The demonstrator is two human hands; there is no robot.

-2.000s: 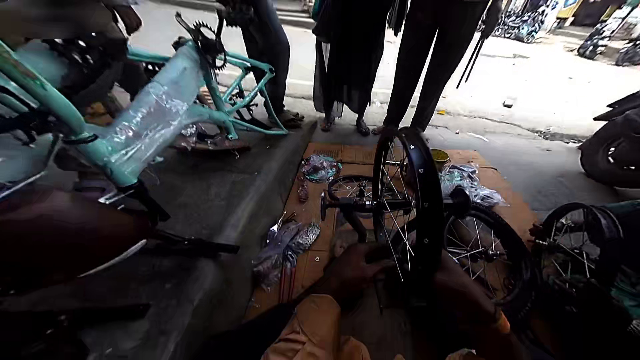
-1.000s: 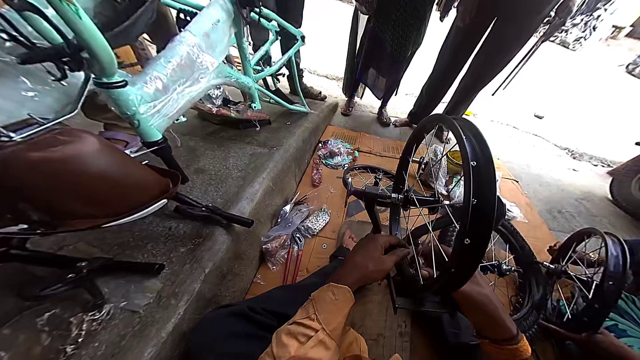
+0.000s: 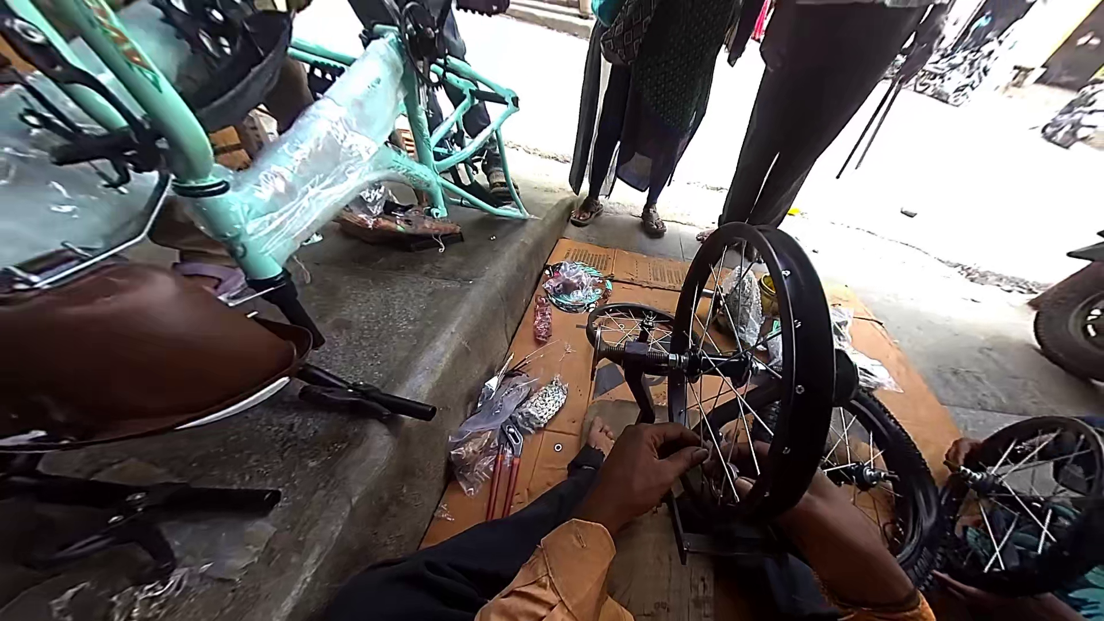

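Note:
A black spoked bicycle wheel rim (image 3: 802,371) stands upright in a dark metal truing stand (image 3: 636,354), its hub between the stand's arms. My left hand (image 3: 647,470) is at the rim's lower left, thumb and fingertips pinched together near the spokes; whether a small part is between them cannot be told. My right hand (image 3: 750,474) reaches round from the right to the lower spokes, partly hidden by the rim and spokes. Behind the rim, a wheel with a black tyre (image 3: 918,492) leans low, and a smaller wheel (image 3: 634,323) lies beyond the stand.
Cardboard (image 3: 578,418) covers the ground, with plastic bags of small parts (image 3: 539,405) and red-handled tools (image 3: 504,479). A concrete step (image 3: 448,345) at left bears a mint-green bicycle frame (image 3: 319,164) and a brown saddle (image 3: 138,345). At right, another person's hands hold a spoked wheel (image 3: 1005,500). People stand ahead.
The rim, seen nearly edge-on two seconds ago, now shows more of its face and spokes, mostly as the view has shifted. My hands remain at its lower spokes.

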